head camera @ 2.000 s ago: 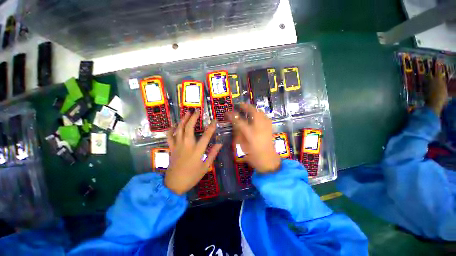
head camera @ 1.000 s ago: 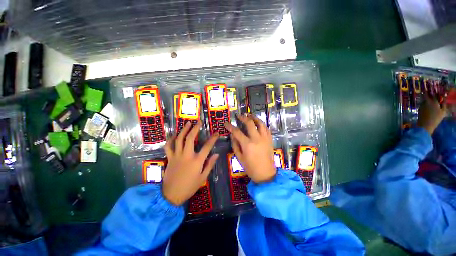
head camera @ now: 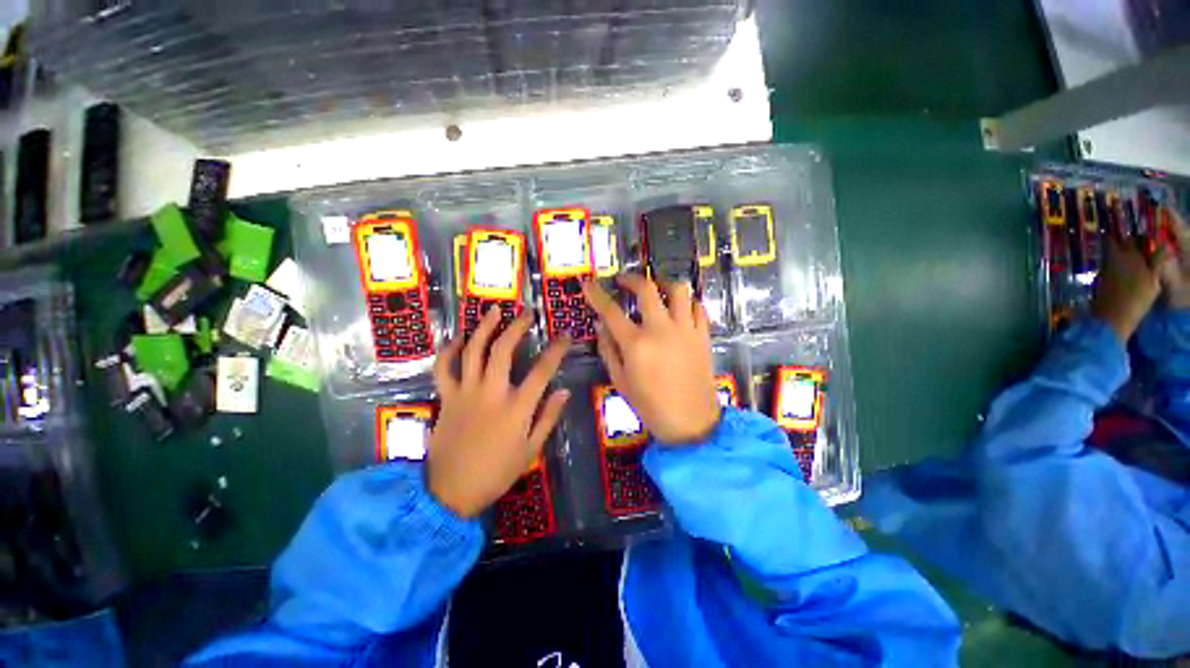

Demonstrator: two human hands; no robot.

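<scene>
A clear blister tray holds several red keypad phones with lit white screens in two rows. My left hand lies spread, palm down, fingertips on the keypad of the red phone in the back row; it partly covers phones in the front row. My right hand is palm down with fingers apart, fingertips at the keypad of the neighbouring red phone. Neither hand holds anything. A dark phone back and a yellow-framed phone or housing lie in the back row's right pockets.
A pile of green, white and black batteries lies on the green mat left of the tray. Stacked trays stand behind on a white shelf. Another person's blue sleeve and hands are at right over a second phone tray.
The camera view has shifted, so the tray sits slightly differently in the picture. My fingers have moved slightly over the same two phones. The neighbour's hands have moved a little.
</scene>
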